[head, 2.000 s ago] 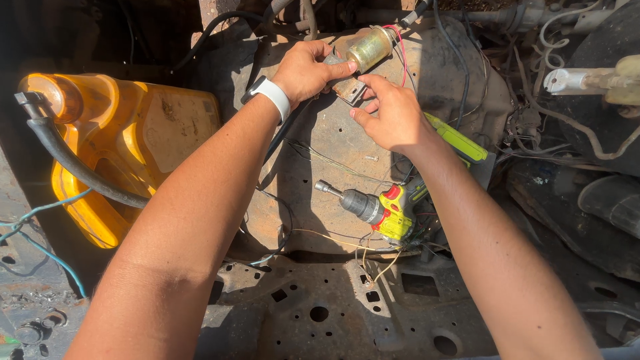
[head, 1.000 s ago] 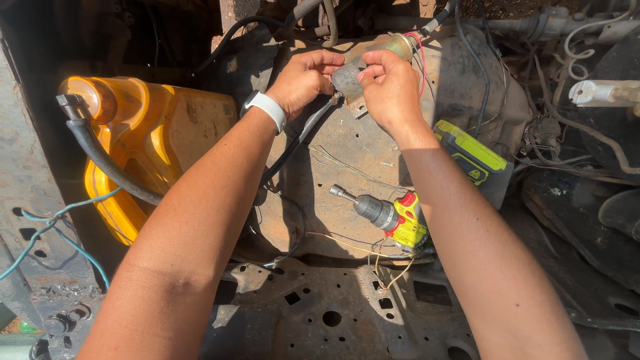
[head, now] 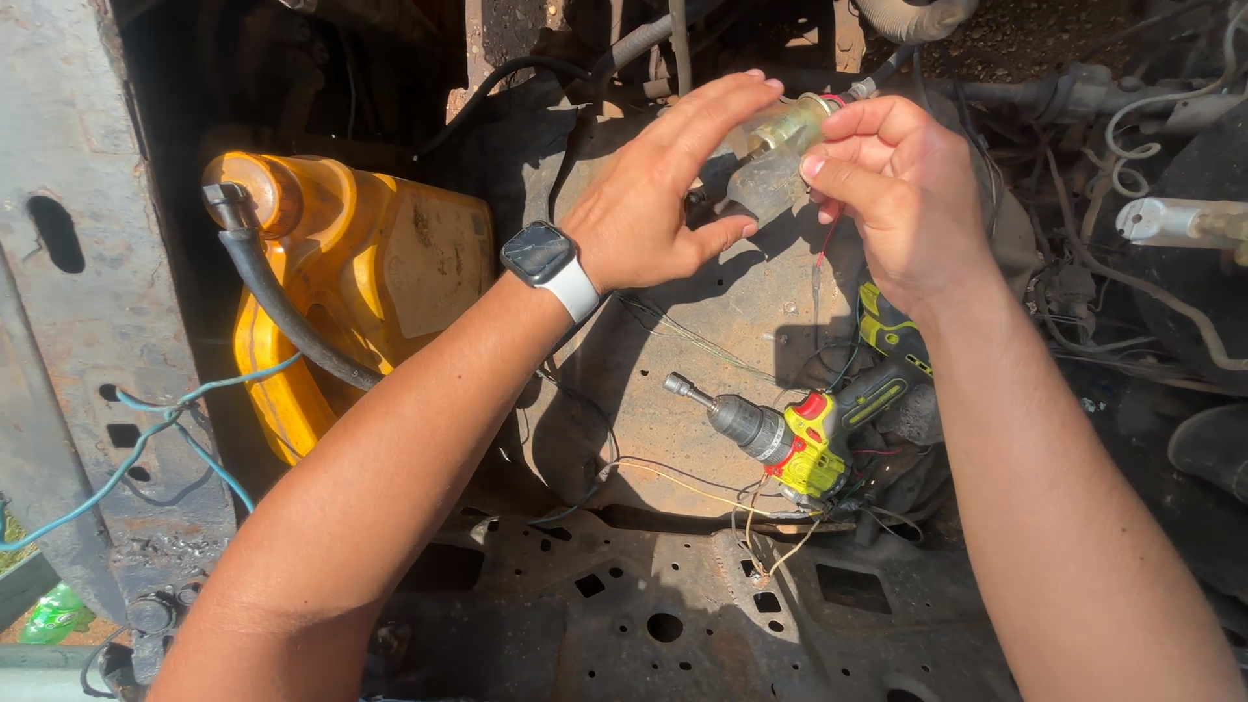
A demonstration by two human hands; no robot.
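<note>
My left hand (head: 673, 185), with a watch on its wrist, is held open with fingers spread beside a blurred grey flat piece (head: 765, 187). The thumb and fingers of my right hand (head: 882, 185) pinch the right edge of that piece. Just behind it lies a gold-toned metal cylinder (head: 795, 122) joined to a black hose, with a red wire hanging near it. Below the hands, a yellow-green cordless drill (head: 809, 444) rests on its side, its socket bit (head: 688, 390) pointing left.
At left stands a yellow plastic jug (head: 390, 244), with a black hose (head: 292, 317) in front of it. Blue wire (head: 171, 414) crosses the rusty frame rail. Thin loose wires run around the drill. A perforated metal crossmember (head: 624, 595) spans the bottom, and a silver rod end (head: 1160, 222) sits right.
Both hands were together at the part beside the cylinder; my left hand has now opened and spread its fingers. The view has shifted slightly.
</note>
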